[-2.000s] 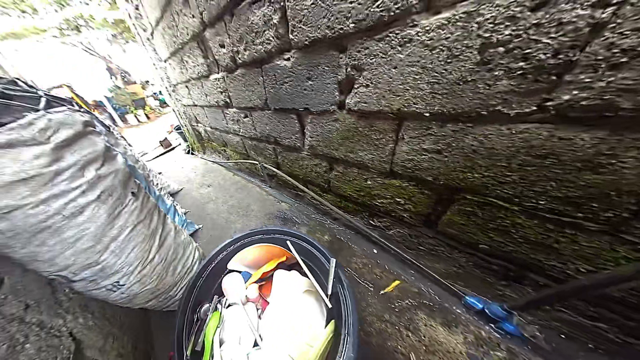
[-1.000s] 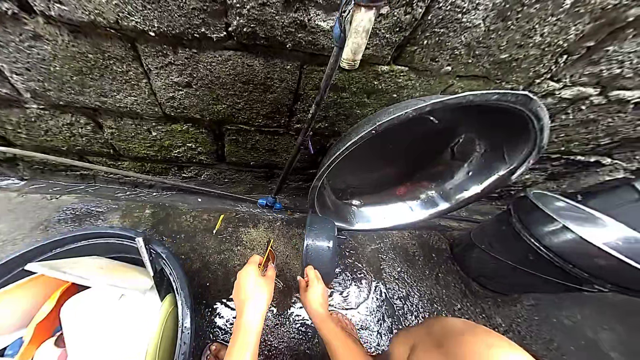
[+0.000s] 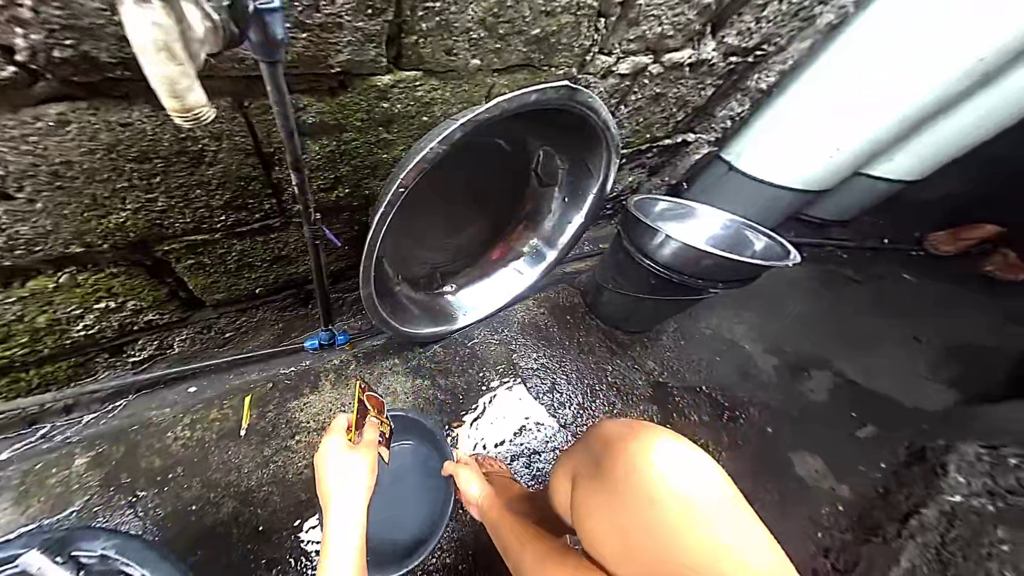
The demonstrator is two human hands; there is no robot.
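Observation:
Pinched between the fingers and thumb of my left hand (image 3: pixel 348 460) is a small brown and yellow printed sachet (image 3: pixel 370 416), upright, over the left rim of a dark grey plastic basin (image 3: pixel 408 496). My right hand (image 3: pixel 470 484) grips that basin's right rim. The basin is low over the wet concrete floor, and its inside looks smooth, with nothing plainly seen in it. My bare knee is at the right of my right hand, with part of a foot beyond the hand.
A large black tub (image 3: pixel 488 216) leans against the mossy block wall. Right of it stands a black bucket (image 3: pixel 640 296) with a metal bowl (image 3: pixel 712 232) on top. A tap (image 3: pixel 180 72) and a thin pipe (image 3: pixel 296 160) are at upper left, a tub rim (image 3: pixel 88 544) at lower left, pale pipes (image 3: pixel 840 104) upper right.
The dark grey basin, earlier tilted on edge beside the leaning tub, is now lower and between my hands, its inside facing up. The view has turned to the right.

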